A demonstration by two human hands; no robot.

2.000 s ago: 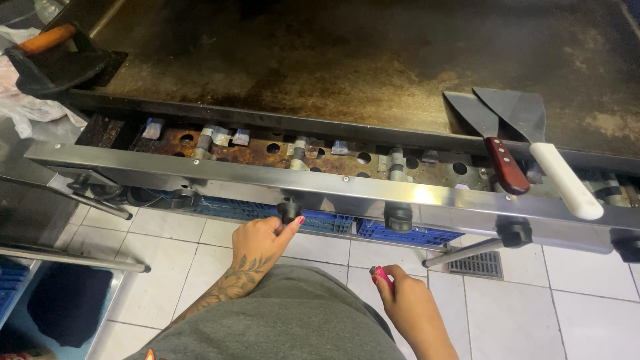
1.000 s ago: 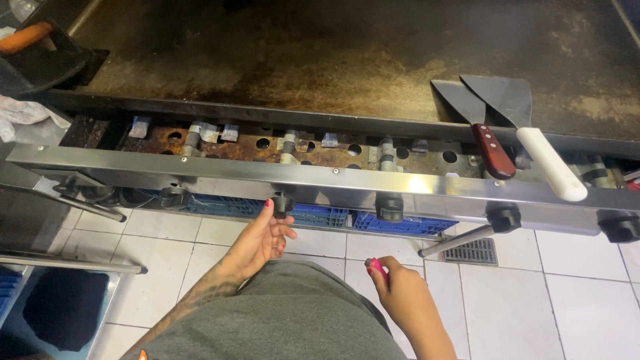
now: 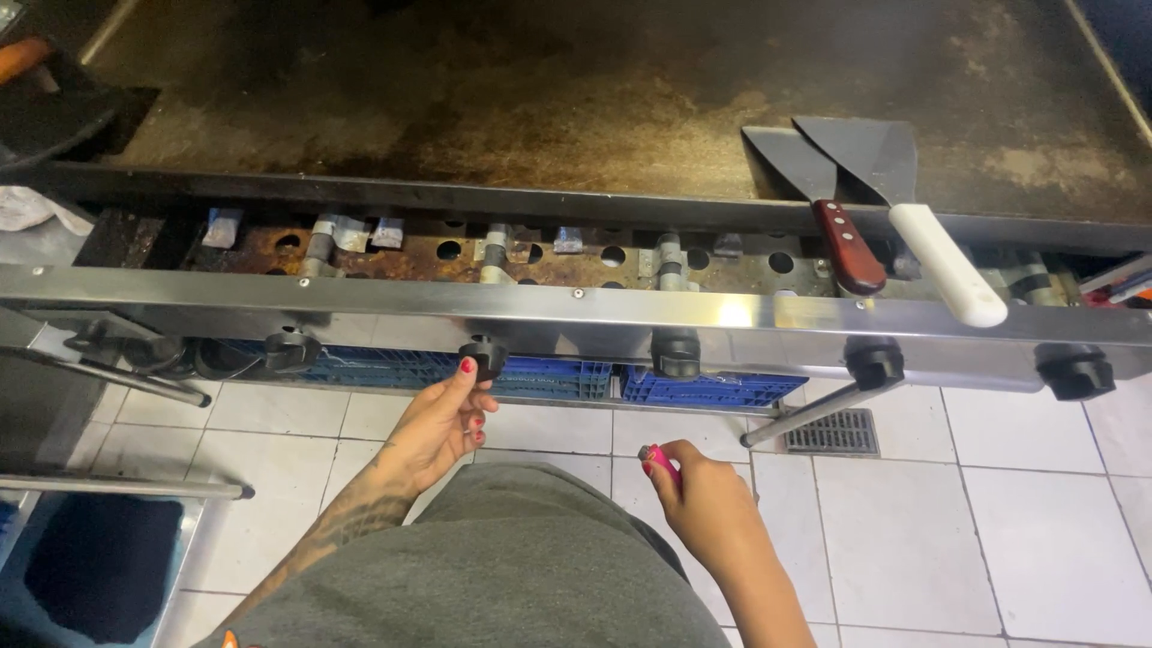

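My left hand (image 3: 439, 430) is raised just below a black control knob (image 3: 483, 356) on the steel front rail of a flat-top griddle (image 3: 576, 99). Its thumb tip is at the knob's lower edge; whether it touches I cannot tell. The fingers are loosely curled, with nothing seen in them. Lower right, my right hand (image 3: 702, 495) is closed around a pink lighter (image 3: 661, 463), metal end up, in front of my grey shirt. More black knobs (image 3: 675, 353) line the rail. Two scrapers, one with a red-brown handle (image 3: 848, 247) and one with a white handle (image 3: 948, 264), lie across the griddle's front edge.
Behind the rail, an open slot shows burner valves (image 3: 495, 252) and a rusty perforated plate. Blue plastic crates (image 3: 711, 387) sit beneath. A metal leg (image 3: 821, 412) stands near a floor drain (image 3: 830, 432). A dark implement with an orange handle (image 3: 24, 58) rests at upper left.
My left hand was at the knob two seconds ago, then turned so that its palm and fingers show below it. My right hand has kept hold of the pink lighter.
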